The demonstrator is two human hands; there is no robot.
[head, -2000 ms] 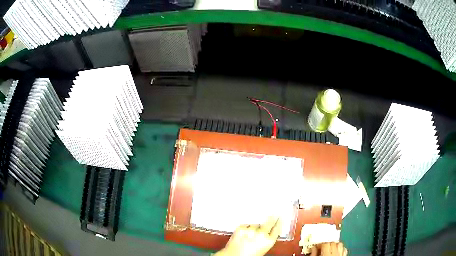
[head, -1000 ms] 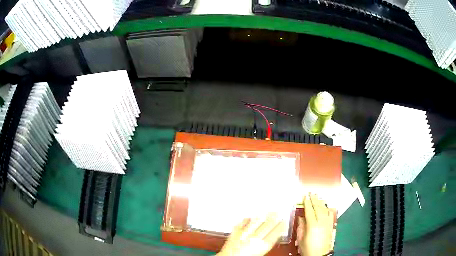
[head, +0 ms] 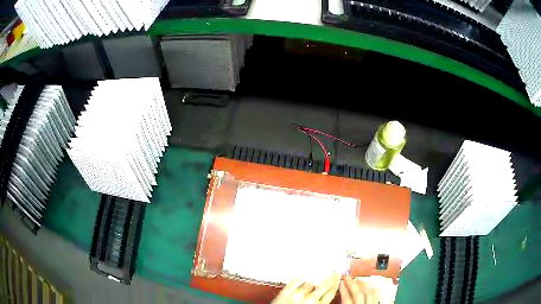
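Observation:
The orange-red test fixture [head: 379,205] lies on the green mat. A white board [head: 290,228] glares brightly in its recess, under the clear lid [head: 218,219]. My left hand [head: 305,292] rests at the recess's lower right edge, cut off by the bottom of the picture. My right hand [head: 359,292] is right beside it, by the pale patch [head: 384,288], also cut off. The fingertips nearly meet; glare hides what they touch. The black switch [head: 382,261] is uncovered, above my right hand.
White board stacks stand in black racks at left [head: 121,139] and right [head: 477,190]. A yellow-green bottle [head: 387,145] and red and black leads [head: 326,160] are behind the fixture. White paper [head: 414,243] lies at its right. A green-edged shelf [head: 285,27] spans the top.
My right hand has moved down and left from the switch area to beside my left hand, uncovering the switch. My left hand has shifted slightly right and down. The board was glaring before too.

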